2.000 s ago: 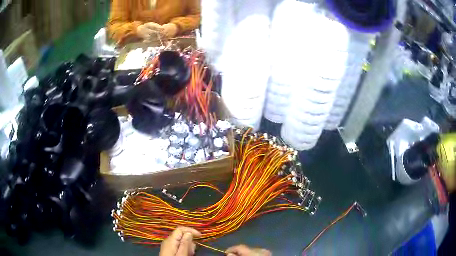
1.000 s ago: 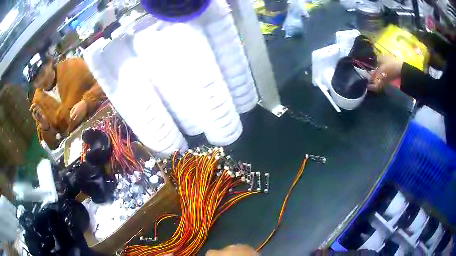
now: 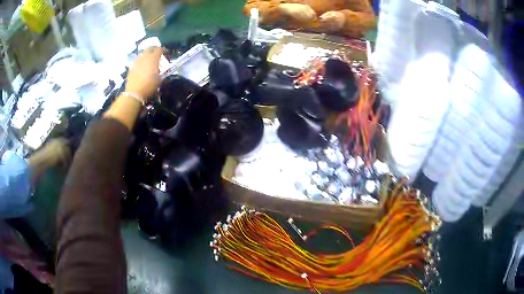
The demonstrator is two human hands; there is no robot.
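Note:
My left hand (image 3: 145,72), bare with a wrist band and brown sleeve, reaches to the upper left. Its fingers are closed around the edge of a white bracket piece (image 3: 189,64) beside the black shells; the grip is partly hidden and blurred. The heap of glossy black shells (image 3: 184,161) lies right of my forearm. The bundle of orange, yellow and red wire leads (image 3: 322,261) lies at the bottom, in front of the carton. One lead's pale end plug (image 3: 304,277) shows on the bundle near the bottom edge. My right hand is out of the picture.
A cardboard carton (image 3: 299,208) holds small white-and-silver parts, with red-orange leads (image 3: 362,123) behind. Nested white housings (image 3: 422,103) stand at right. White plastic pieces (image 3: 86,74) are piled at far left. Another person's hand (image 3: 51,155) is at left; orange sleeves (image 3: 299,12) show at the back.
The view has swung left; the blue crate and right-hand worker have left it. My left arm now reaches across to the white piece. My right hand is no longer visible.

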